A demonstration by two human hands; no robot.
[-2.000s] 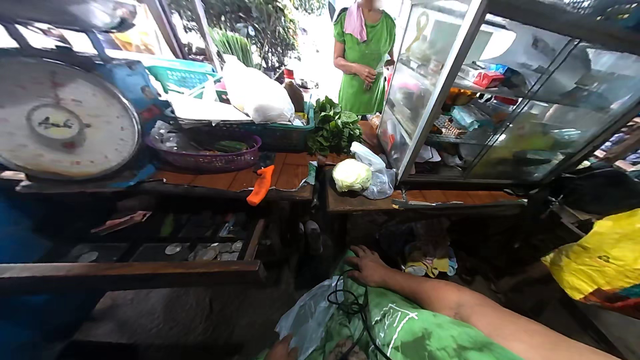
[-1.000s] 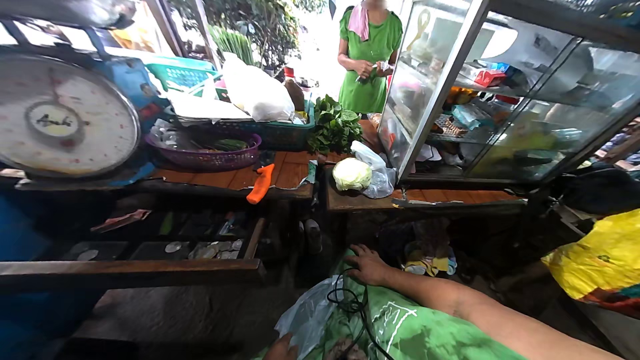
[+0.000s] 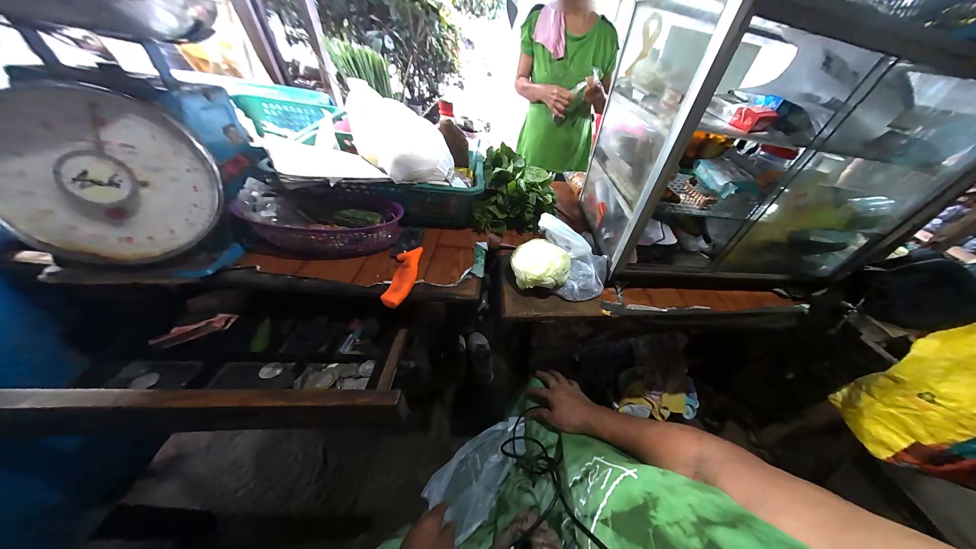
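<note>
My right hand (image 3: 563, 404) rests on green fabric (image 3: 610, 488) over my leg, its fingers spread near a loop of black cord (image 3: 537, 457). Low at the bottom edge, my left hand (image 3: 429, 530) touches a clear plastic bag (image 3: 469, 476); part of this hand is cut off, and its grip is unclear. Ahead on the counter sits a pale cabbage (image 3: 540, 264) against a plastic bag (image 3: 583, 267). Leafy greens (image 3: 515, 191) lie behind it. An orange handle (image 3: 402, 278) juts over the counter edge, left of the cabbage.
A dial scale (image 3: 99, 179) stands at left above an open wooden drawer (image 3: 198, 400) holding coins. Beside the scale is a purple basket (image 3: 320, 236). A glass display case (image 3: 679, 145) fills the right. Another person in green (image 3: 564, 91) stands beyond the counter. A yellow bag (image 3: 915, 396) is at far right.
The person across the counter has shifted their hands and now holds a small clear plastic item raised between them. My right hand stays on the green fabric.
</note>
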